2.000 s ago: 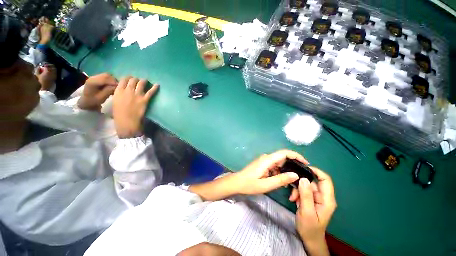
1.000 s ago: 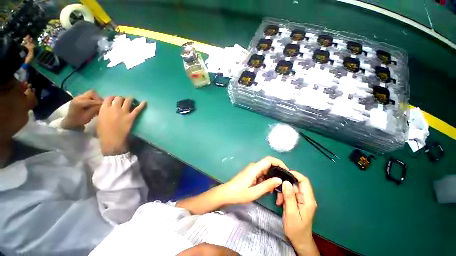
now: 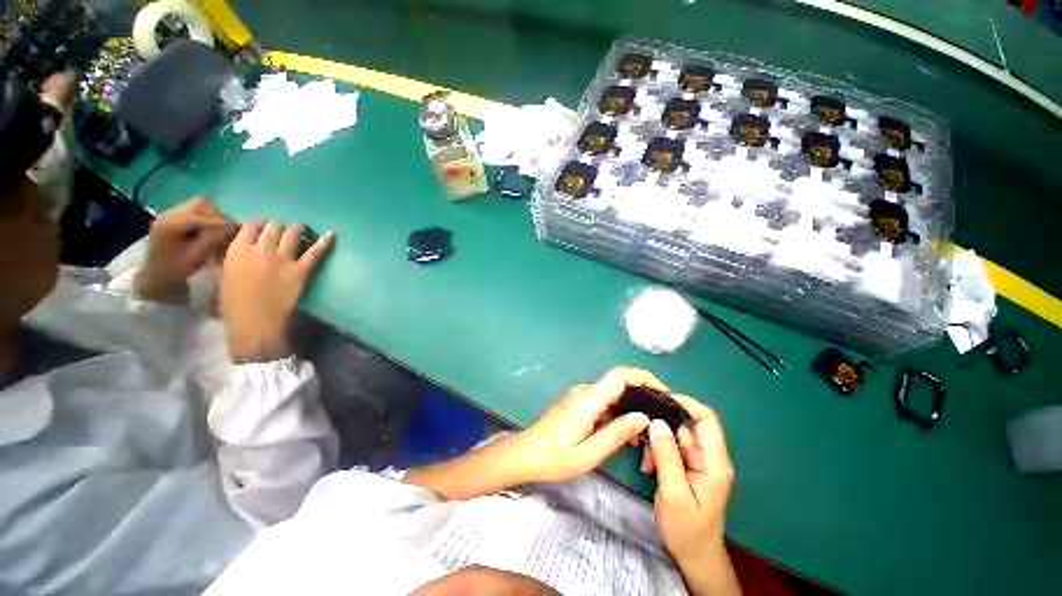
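Observation:
My left hand (image 3: 579, 433) and my right hand (image 3: 692, 484) hold a black watch head (image 3: 650, 405) between them above the bench's front edge. Both thumbs press near its lower side, and the fingers hide much of it. A white round pad (image 3: 660, 320) lies just beyond my hands, with black tweezers (image 3: 743, 341) beside it. A loose module (image 3: 840, 370) with a gold-orange patch lies right of the tweezers. An empty black frame (image 3: 920, 397) lies further right, and another spare frame (image 3: 1009, 352) lies behind it.
Stacked clear blister trays (image 3: 745, 274) hold modules at the back right. A black watch head (image 3: 430, 245), a glass bottle (image 3: 453, 149) and white wipes (image 3: 523, 134) are at centre left. A neighbour's hands (image 3: 263, 279) work at left. A translucent container (image 3: 1036, 439) stands at the right edge.
Against two seconds ago, the view has shifted, showing more of the bench's right side. My hands still hold the watch head, with slight finger movement. The neighbour's hands moved slightly.

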